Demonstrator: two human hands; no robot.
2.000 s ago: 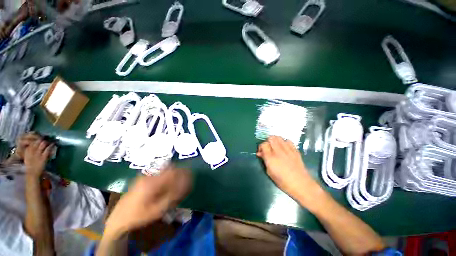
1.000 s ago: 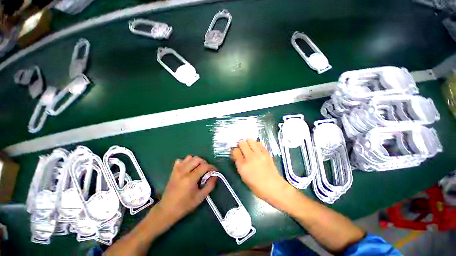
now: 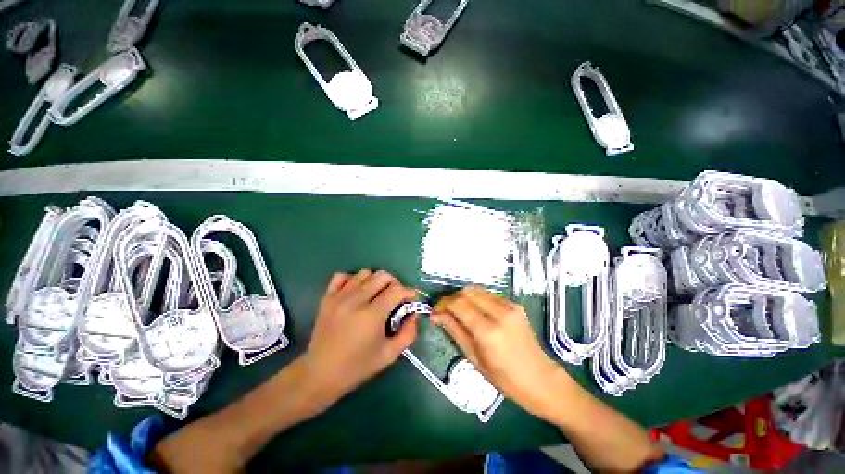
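Note:
My left hand [image 3: 357,324] grips the narrow end of a white plastic frame [image 3: 471,386], whose round disc end points down and right. My right hand [image 3: 491,338] has its fingertips pinched at the same narrow end; a thin pin seems to show between the hands, but its hold is partly hidden by the fingers. A glittering pile of thin pins [image 3: 466,244] lies just beyond my right hand, with a shiny clear plastic piece [image 3: 529,255] beside it.
A heap of frames [image 3: 176,338] lies at left. Two overlapping rows of frames [image 3: 579,259] lie right of the pins, with thick stacks [image 3: 750,319] beyond. A white strip [image 3: 306,178] borders the belt, which carries several frames [image 3: 350,93]. A red stool [image 3: 741,440] is below right.
My right hand has moved from the pin pile to the frame's narrow end, meeting my left hand. My left hand earlier took hold of this frame. The camera view has turned.

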